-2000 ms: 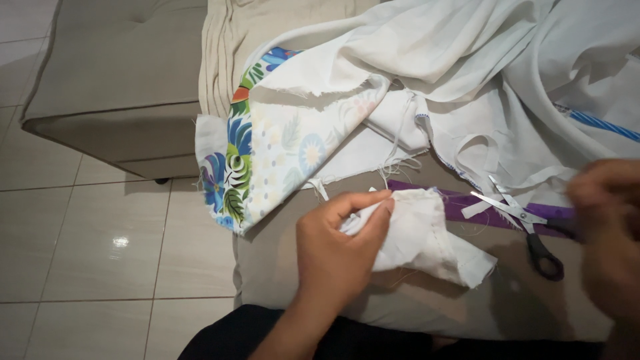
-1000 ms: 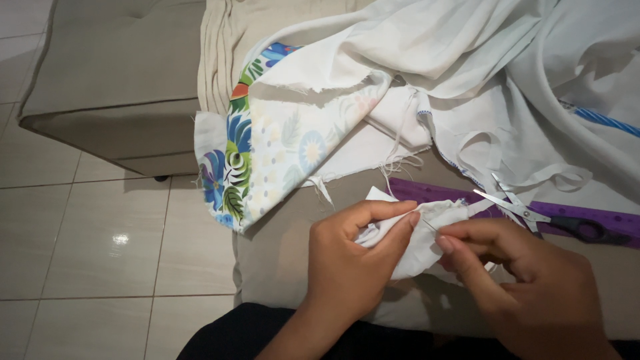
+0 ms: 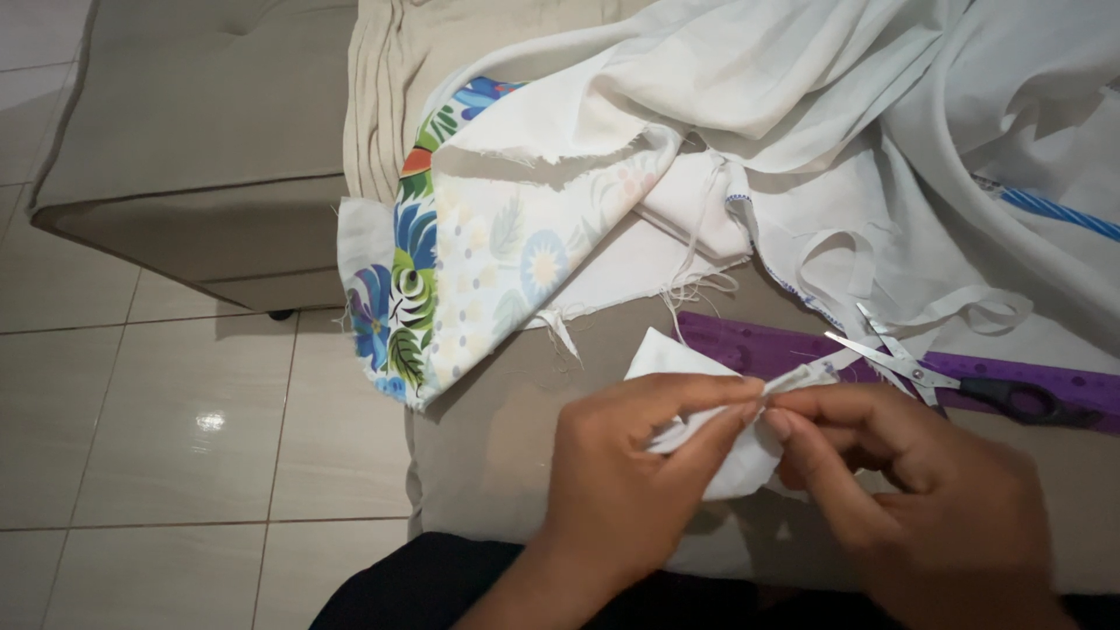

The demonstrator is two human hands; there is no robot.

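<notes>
My left hand pinches a small piece of white fabric between thumb and forefinger. Against its fingertips, my right hand has thumb and forefinger closed at the edge of the same piece; a needle or thread there is too small to make out. Scissors with black handles lie with blades apart just beyond my right hand, across a purple plastic ruler. Past them spreads a large white cloth with frayed edges and loose threads. A floral printed fabric lies folded at its left end.
Everything rests on a beige cushioned seat. An upholstered block stands at the upper left over a tiled floor. A blue and white striped object lies on the cloth at the right. Dark clothing covers my lap.
My right hand was raised at the right edge two seconds ago; it has come left and down to the small white piece. My left hand keeps its hold on the fabric.
</notes>
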